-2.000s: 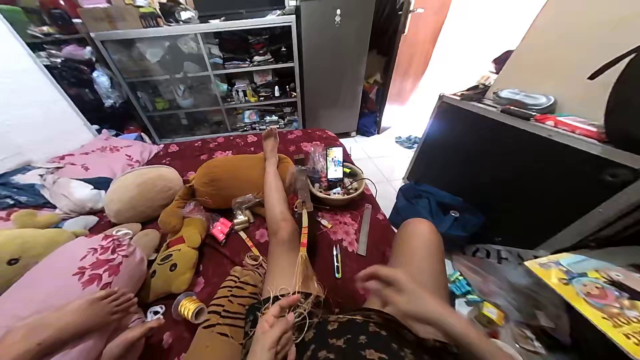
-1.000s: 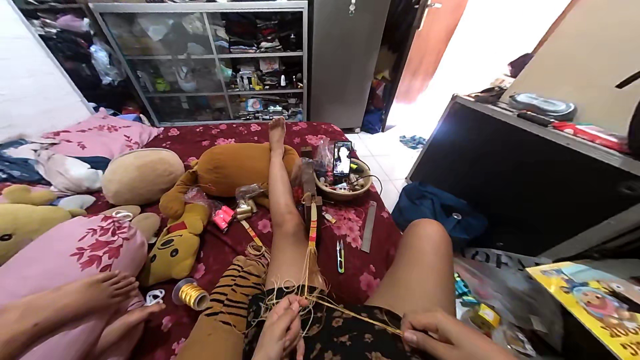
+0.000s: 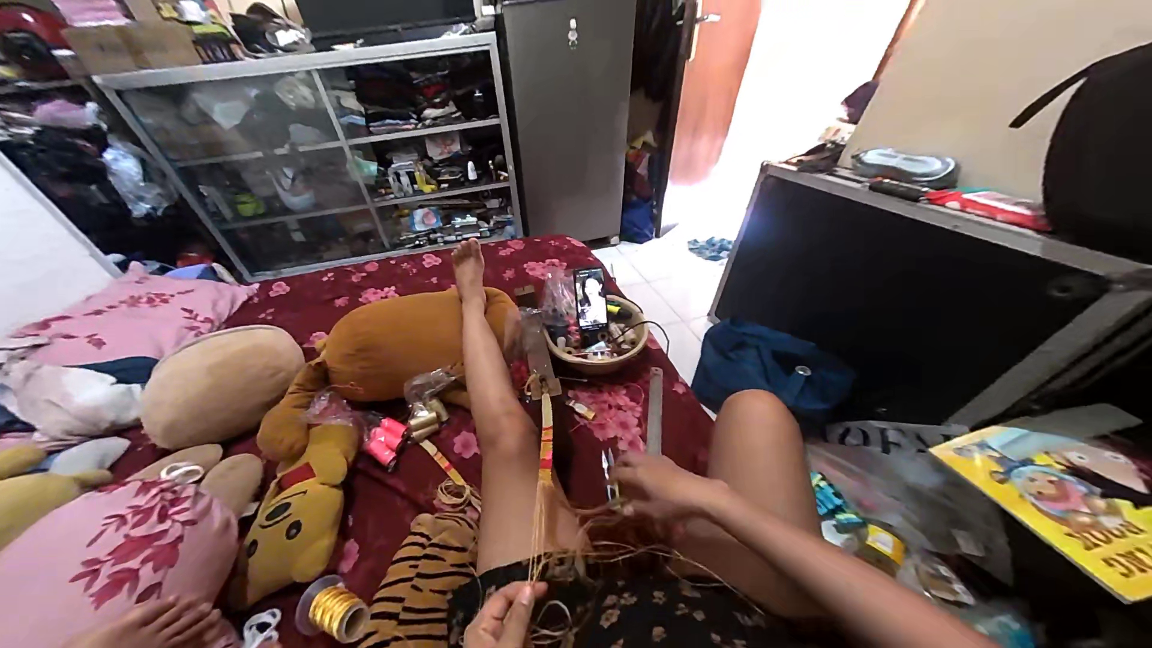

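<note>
Thin tan cords (image 3: 538,531) run from a yellow and red woven band (image 3: 546,432) down to my left hand (image 3: 506,616), whose thumb and fingers pinch them near my lap. The band's far end meets a wooden board (image 3: 538,355) with a clip-like piece. My right hand (image 3: 661,486) is over the small thread snips (image 3: 609,472), with its fingers at their handle; whether it grips them is unclear. Loose cords lie across my lap below it. Just beyond that hand lies a metal ruler (image 3: 655,409). Another woven strip (image 3: 441,461) with coiled cord rests left of my leg.
A basket (image 3: 598,364) holds spools and an upright phone (image 3: 590,301). Pink spools (image 3: 385,441), a gold cord spool (image 3: 335,610), a plush toy (image 3: 292,531) and pillows lie at left. Another person's foot (image 3: 162,623) shows at bottom left. A blue bag (image 3: 769,369) stands at right.
My right hand has moved from the right side of my lap, where it held cords out, forward to the snips. My left hand still holds cords, a little lower.
</note>
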